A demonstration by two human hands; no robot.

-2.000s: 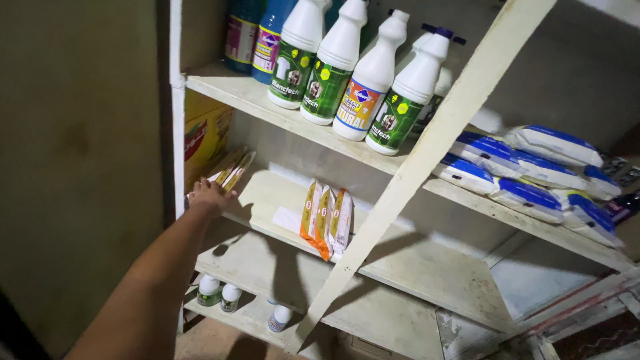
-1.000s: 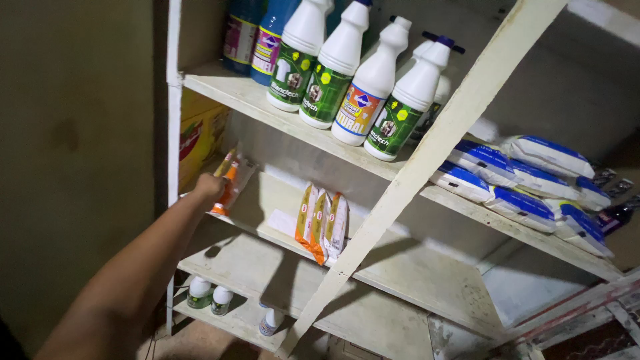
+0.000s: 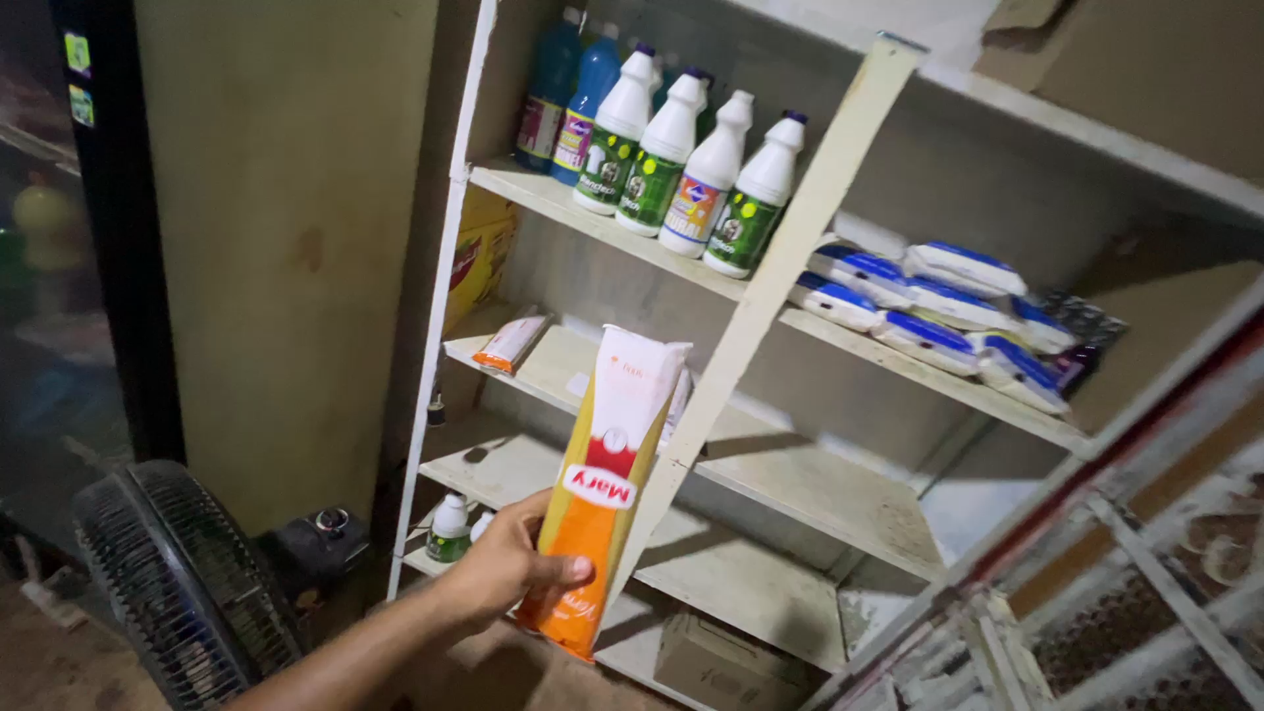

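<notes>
My left hand [image 3: 513, 563] is closed around the lower part of a long orange and white packet of spaghetti [image 3: 602, 494], held nearly upright before the shelves. Behind it, a similar packet [image 3: 511, 343] lies on the middle shelf at the left. The held packet mostly hides more packets [image 3: 679, 405] on that same shelf. My right hand is out of view.
White bottles [image 3: 652, 153] and blue bottles [image 3: 558, 89] stand on the shelf above. Blue and white packages [image 3: 925, 341] are stacked right of the slanted post [image 3: 780, 267]. A black fan [image 3: 188, 583] stands lower left; a yellow box [image 3: 481, 257] sits behind the left upright.
My left hand has drawn a packet away from the left of the middle shelf and brought it nearer. One packet still lies there. The view has swung left and back.
</notes>
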